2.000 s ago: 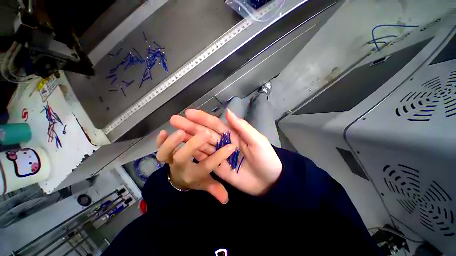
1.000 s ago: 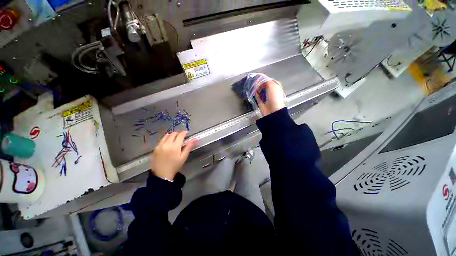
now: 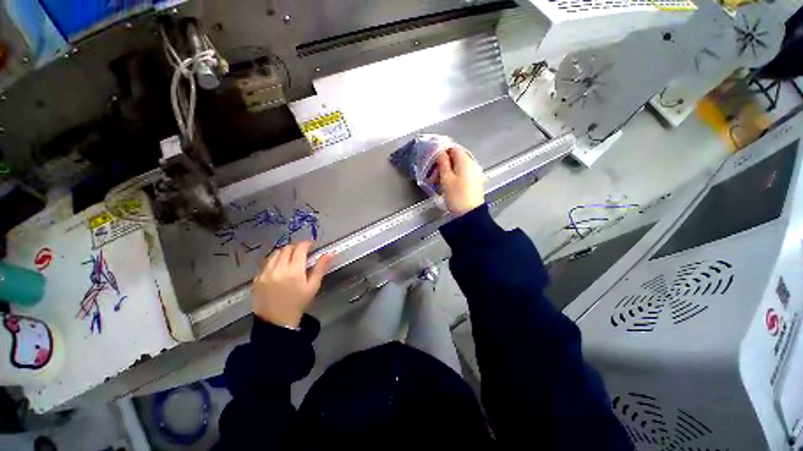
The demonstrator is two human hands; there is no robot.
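The clear plastic bag [image 3: 421, 157] of dark blue wire pieces lies toward the right in the grey metal tray [image 3: 365, 189]. My right hand [image 3: 461, 181] is at the bag's near side, its fingers curled on the plastic; the fingertips are partly hidden. Loose short blue wire pieces [image 3: 298, 222] lie scattered in the tray's left part. My left hand [image 3: 286, 284] is at the tray's ruler-like front edge, just in front of these pieces. Its fingers are apart and no piece shows in it.
The white left ledge [image 3: 136, 308] bears red and blue wires [image 3: 99, 286], a teal roll [image 3: 19, 284] and a white cat-face mug or tub [image 3: 31, 343]. Machine parts [image 3: 189, 176] overhang the tray's left back. A blue wire [image 3: 599, 216] lies right of the tray. A grey machine [image 3: 678, 291] stands at right.
My hands have parted from over the wire pieces in my palm: the right went to the bag, the left to the tray edge. Since one second ago, the blue pieces at my right fingers no longer show distinctly.
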